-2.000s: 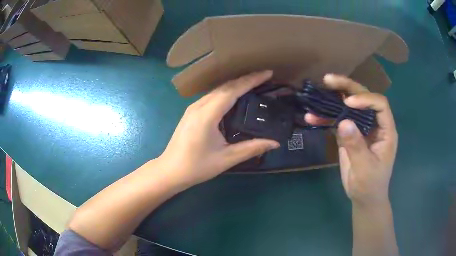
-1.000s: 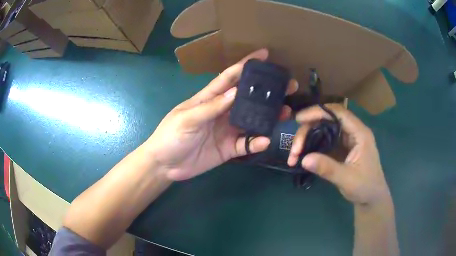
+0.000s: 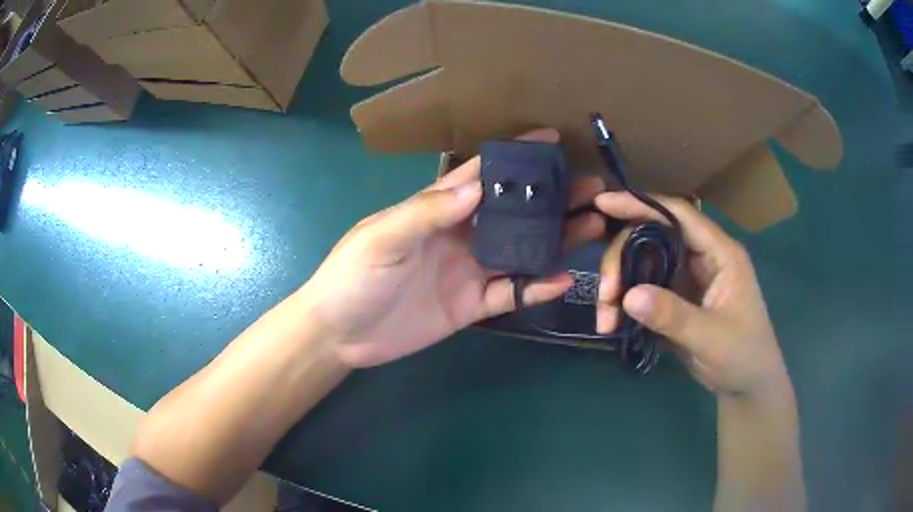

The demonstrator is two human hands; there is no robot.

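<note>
My left hand point(image 3: 400, 265) holds a black power adapter point(image 3: 521, 230), its face with two metal prongs turned up. My right hand point(image 3: 711, 290) holds the coiled black cord point(image 3: 649, 262). The DC plug point(image 3: 601, 128) sticks up from the cord in front of the lid. Both hands are above the open brown mailer box point(image 3: 601, 70), with its eared lid standing at the far side. A dark flat item with a white square code point(image 3: 583, 287) shows in the box between my hands. Much of the box inside is hidden by the hands.
Stacked brown boxes point(image 3: 185, 50) stand at the upper left on the green table point(image 3: 400, 440). A large open carton point(image 3: 75, 385) with black contents is at the lower left, beside the table edge. A dark object point(image 3: 9, 165) lies at the far left.
The adapter has come up out of the box in my left hand. My right hand has moved down and left with the cord, and the plug now shows. The lid leans farther back.
</note>
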